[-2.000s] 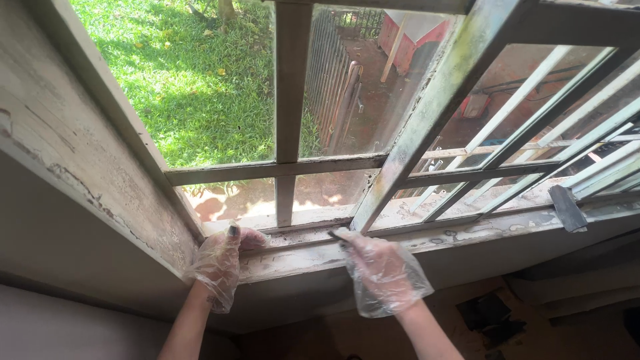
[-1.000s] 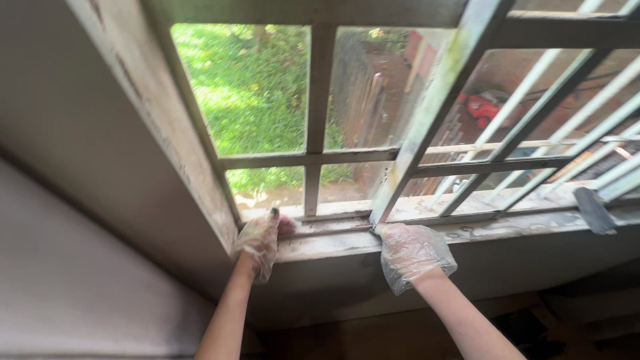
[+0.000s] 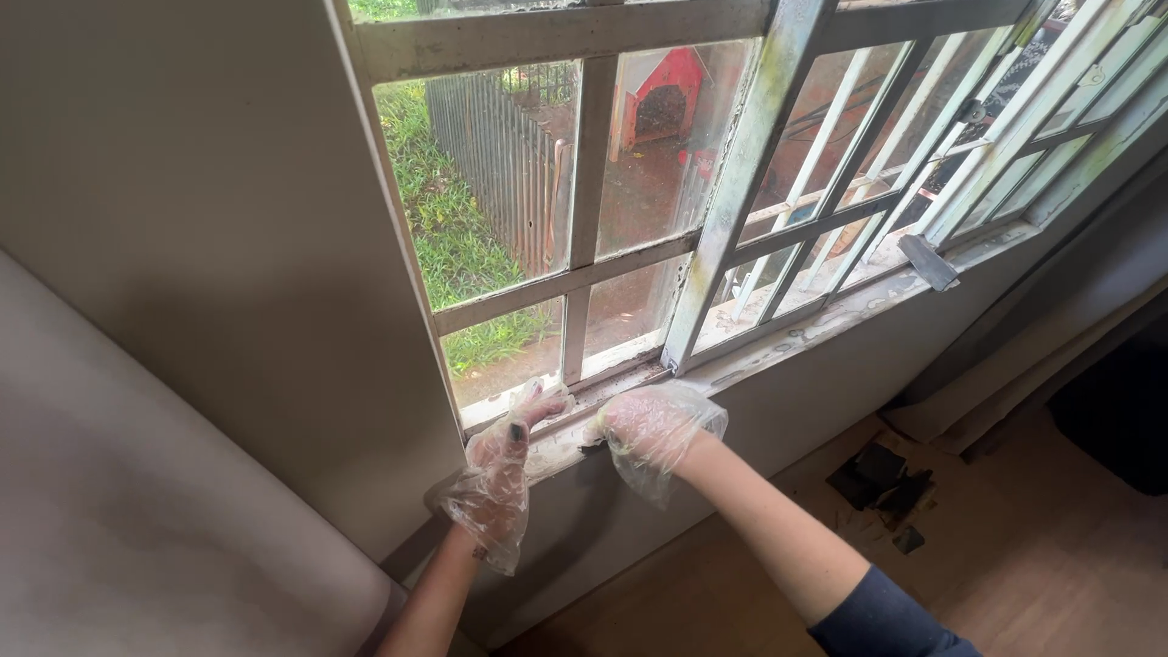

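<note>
My left hand [image 3: 500, 456], in a loose clear plastic glove, is at the left corner of the white window sill [image 3: 803, 339], fingers pointing toward the lower panes. A small dark spot or piece shows near its thumb; whether it is held cannot be told. My right hand [image 3: 652, 429], gloved the same way, is curled at the sill's inner edge just right of the left one. A dark scrap [image 3: 593, 447] shows beneath its fingertips. Both hands are below the metal window frame [image 3: 584, 278], whose paint is worn and stained.
A dark grey strip [image 3: 929, 263] lies over the sill at the right. Dark sheet pieces [image 3: 878, 474] lie on the floor [image 3: 995, 566] below, near a curtain [image 3: 1013, 365]. A pale, blurred surface [image 3: 164, 474] fills the lower left. Outside are a fence and a red playhouse-like shape.
My right hand has moved left along the sill, closer to my left hand. The fingers of my left hand now reach out more. The view has shifted, showing more floor.
</note>
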